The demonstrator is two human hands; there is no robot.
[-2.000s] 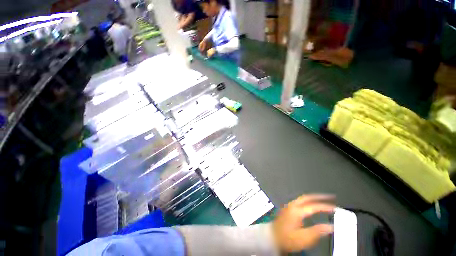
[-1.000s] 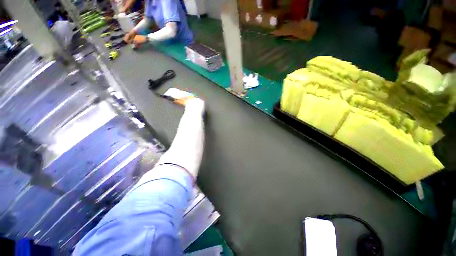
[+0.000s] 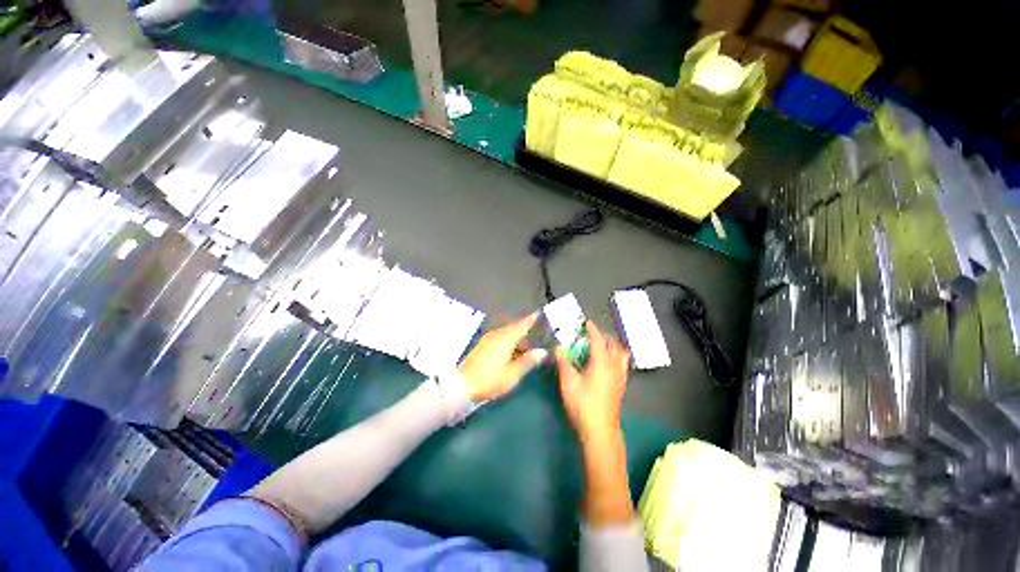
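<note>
A power supply unit [image 3: 565, 320], a pale block with a green lower end and a black cord at its top, lies between my hands at the belt's near edge. My right hand [image 3: 595, 374] grips its lower end. My left hand [image 3: 499, 360] is at its left side, fingers curved; contact is unclear. A second power supply unit [image 3: 641, 329], white, lies on the belt just right of my right hand, with its black cord [image 3: 702, 333] coiled beside it.
Stacked metal shells stand left [image 3: 268, 190] and right [image 3: 828, 324]. A black tray [image 3: 610, 192] of upright yellow sheets [image 3: 626, 134] is across the belt [image 3: 436, 201]. A yellow sheet stack [image 3: 710, 508] is near right, a blue bin [image 3: 39, 447] lower left, a silver box [image 3: 330, 54] at the far edge.
The far unit that my left hand reached along the belt is now close in front of me. My right hand has come into view on it. The view has swung right, showing the right-hand stacks.
</note>
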